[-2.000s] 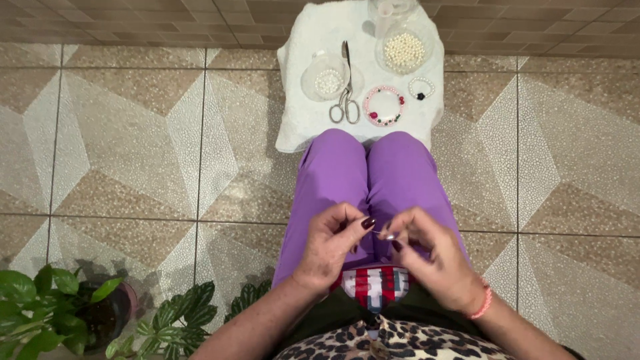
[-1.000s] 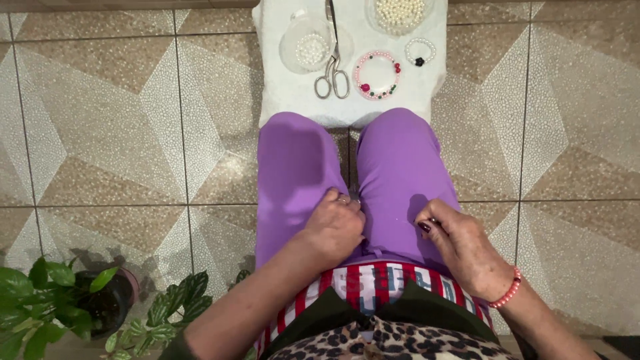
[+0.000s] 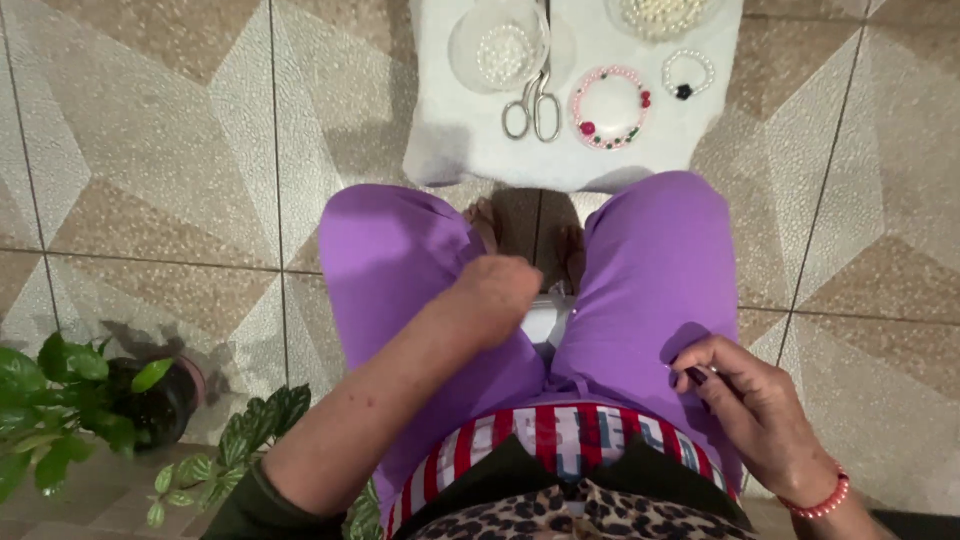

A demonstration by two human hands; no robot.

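Observation:
My left hand point(image 3: 499, 296) is blurred, its fingers curled down between my knees, beside a white object point(image 3: 546, 319); whether it holds anything is hidden. My right hand point(image 3: 739, 401) is over my right thigh, thumb and forefinger pinched on what looks like a fine thread point(image 3: 667, 366). A tiny bead point(image 3: 574, 310) shows on the inner side of that leg. On the white cloth point(image 3: 472, 154) lie metal scissors point(image 3: 541, 105), a pink bead strand point(image 3: 613, 69) with red and green beads, and a small white bead bracelet point(image 3: 709, 64) with a black flower bead.
A bowl of clear or white beads point(image 3: 504, 56) stands left of the scissors, and a bowl of pearl beads point(image 3: 664, 15) at the cloth's top edge. Potted plants point(image 3: 154, 409) stand at lower left on the tiled floor point(image 3: 165, 150). My feet show between my knees.
My hands were close together at first and are now apart, the left reaching forward between my knees, the right over the right thigh. My knees have spread. The view has shifted.

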